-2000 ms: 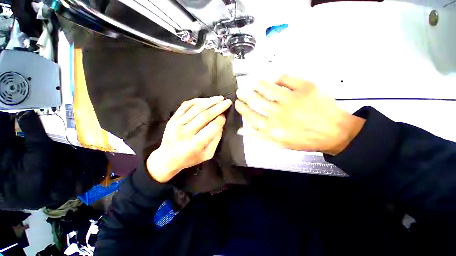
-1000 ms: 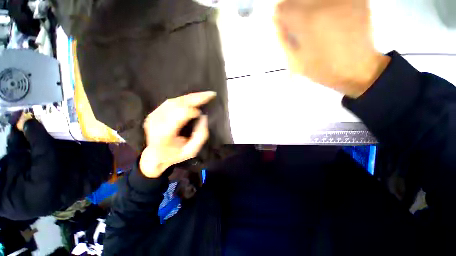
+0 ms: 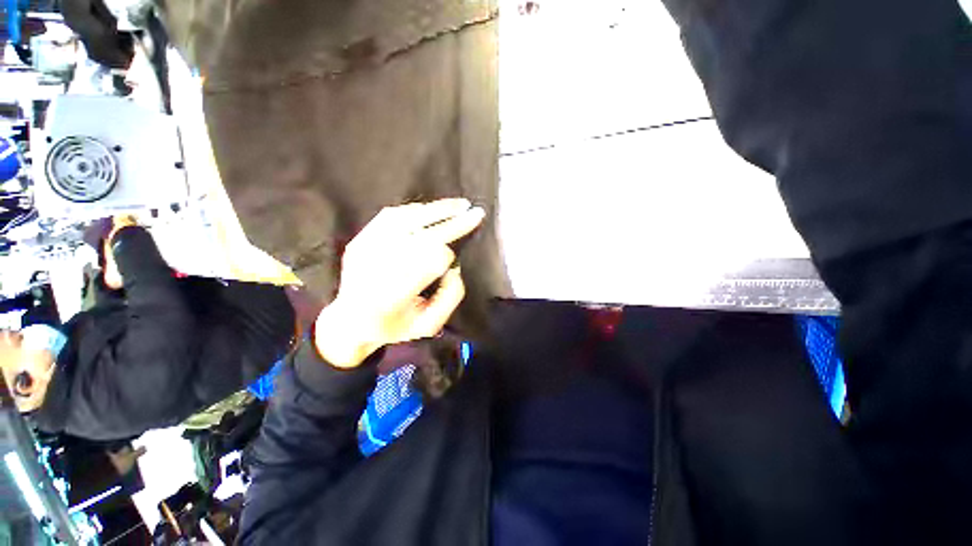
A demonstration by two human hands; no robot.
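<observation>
The dark olive-brown cloth point(image 3: 352, 128) lies on the left part of the white machine table point(image 3: 618, 213), with a stitched line or crease across its upper part and its right edge running straight toward the wearer. My left hand point(image 3: 400, 277) rests on the cloth near that edge, thumb and forefinger close to it; whether it pinches the cloth cannot be told. My right hand is out of the picture; only its dark sleeve shows, reaching up past the top edge at the right. The needle area is not in view.
A ruler-marked strip point(image 3: 767, 290) runs along the table's front edge. Blue mesh crates point(image 3: 392, 411) show below the table, one also at right point(image 3: 823, 363). At left are another person in dark clothes point(image 3: 176, 341), a grey machine part with a round vent point(image 3: 112, 160) and a yellow-orange strip point(image 3: 250, 256).
My right hand has moved from the cloth up and right, out of the picture. My left hand has stayed near the cloth's right edge. The view has shifted, and the machine head has left it.
</observation>
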